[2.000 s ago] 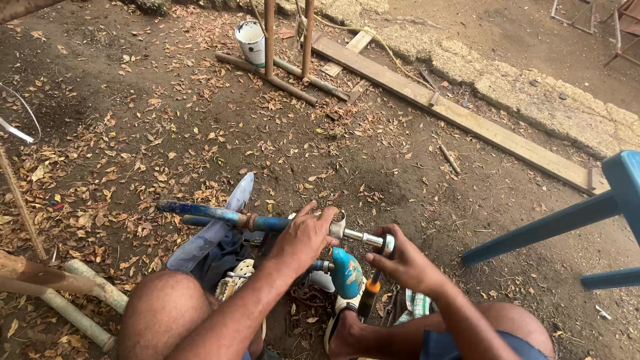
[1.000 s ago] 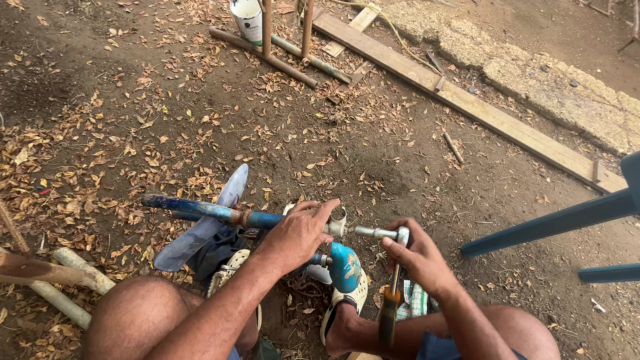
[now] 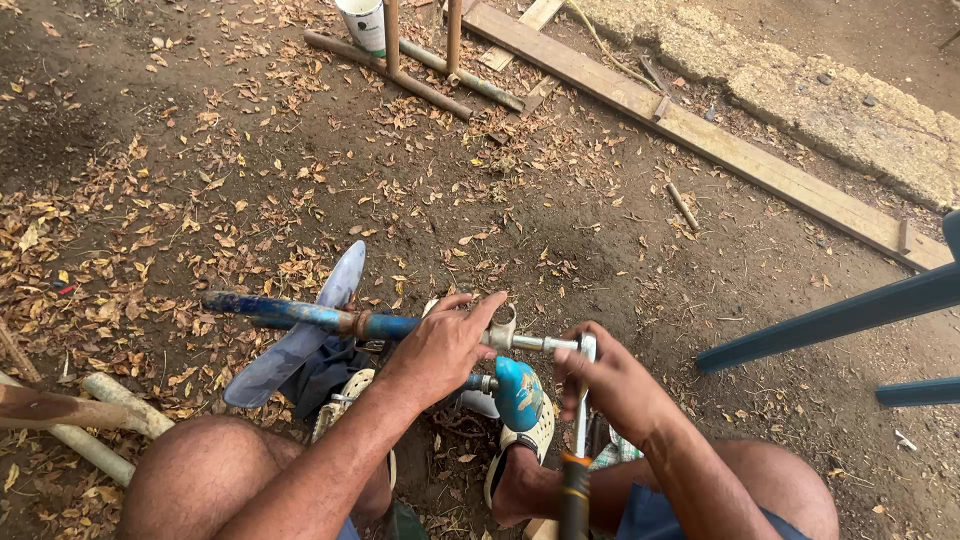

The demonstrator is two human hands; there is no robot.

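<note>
My left hand (image 3: 442,349) rests on a blue-painted metal tube (image 3: 300,311), its fingers around the tube's right end beside a bare metal clamp ring (image 3: 504,326). My right hand (image 3: 611,379) is around the head of a ratchet wrench (image 3: 581,427), whose dark and orange handle points down. From the ratchet head a chrome extension with a socket (image 3: 544,343) runs left to the metal clamp. Under the tube lies a grey-blue curved plastic blade (image 3: 292,364), like a mudguard. A turquoise rounded part (image 3: 519,394) sits below the clamp, over my right shoe.
Leaf-strewn dirt surrounds me. A long wooden plank (image 3: 712,139) crosses the upper right beside a broken concrete edge (image 3: 817,97). At the top, a white bucket (image 3: 365,26) stands by metal pipes (image 3: 390,75). Blue plastic legs (image 3: 832,319) reach in at right, pale poles (image 3: 90,450) at lower left.
The socket was apart from the clamp one second ago; now its end meets the clamp. The ratchet has moved left with my right hand. My left hand has stayed on the tube.
</note>
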